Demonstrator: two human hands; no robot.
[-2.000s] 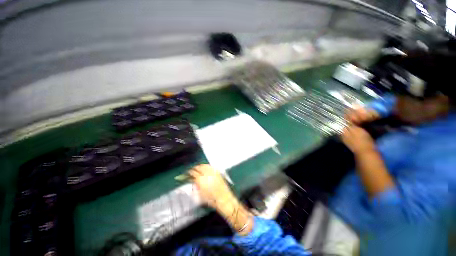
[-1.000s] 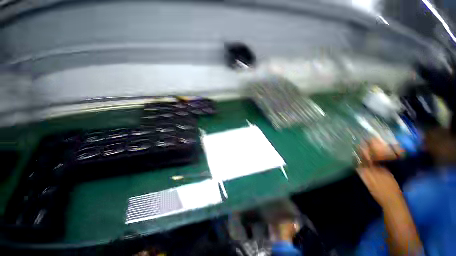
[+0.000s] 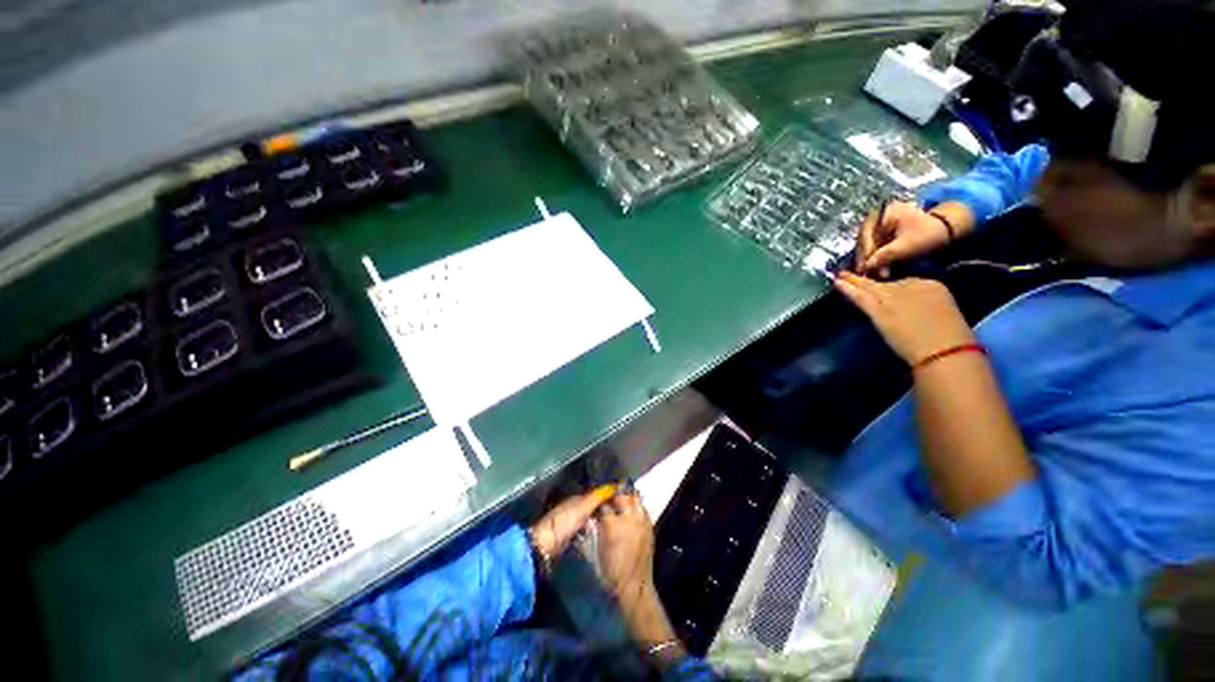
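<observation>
My left hand, with a yellow cover on one fingertip, is beyond the bench's front edge. My right hand is beside it, fingers bent inward. The fingertips meet at a small dark, shiny, crumpled patch that looks like clear plastic; what they grip is too small and blurred to tell. Right of my hands, below bench level, are a black sheet or tray with small pale marks and a pale strip with a dense dark grid, partly under clear plastic.
Black foam trays with housings stand left, a smaller black tray behind. White paper with specks, a brush and a gridded dot sheet lie ahead. Blister trays stand at the back. A neighbouring worker sits right.
The view has turned and sharpened. My right hand has left the bench surface above the dot sheet and is now beyond the edge with my left hand, which has come into clear view.
</observation>
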